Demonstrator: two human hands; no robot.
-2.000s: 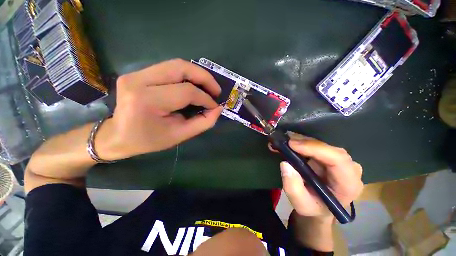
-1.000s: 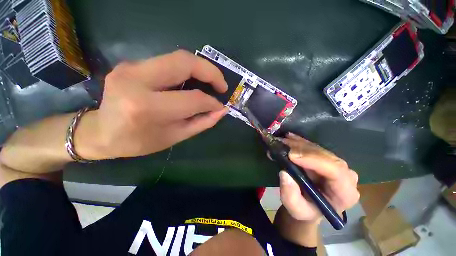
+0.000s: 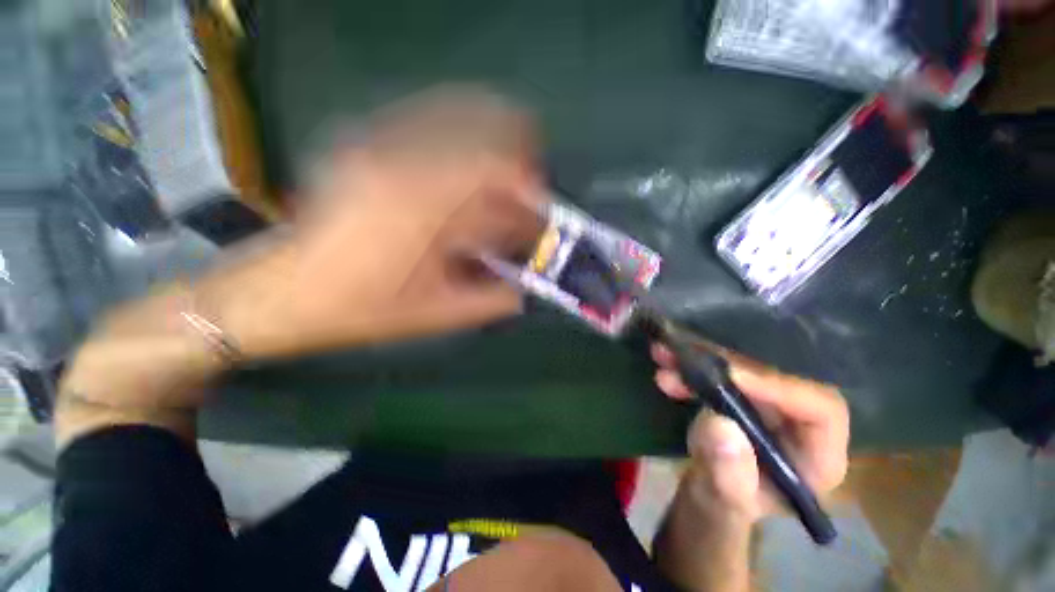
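The phone board [image 3: 592,268], white-edged with a dark area and red end, lies on the dark green mat. An orange flex tail [image 3: 546,250] shows on it beside my left fingers. My left hand [image 3: 399,220] is strongly blurred and covers the board's left part; whether it grips the board or the display is unclear. My right hand [image 3: 769,434] is shut on the black soldering iron [image 3: 752,422]. The iron's tip is blurred near the board's red end.
Another phone board [image 3: 816,202] lies to the right, with stacked phone boards [image 3: 810,41] at the top right. A blurred LCD stack [image 3: 185,116] stands at the upper left. A round tan container [image 3: 1012,283] is at the right edge. Pale specks lie on the mat beside it.
The iron has drawn back from the flex tail towards the lower right. My left hand is now blurred by motion. The camera view has shifted, and more of the stacked boards shows.
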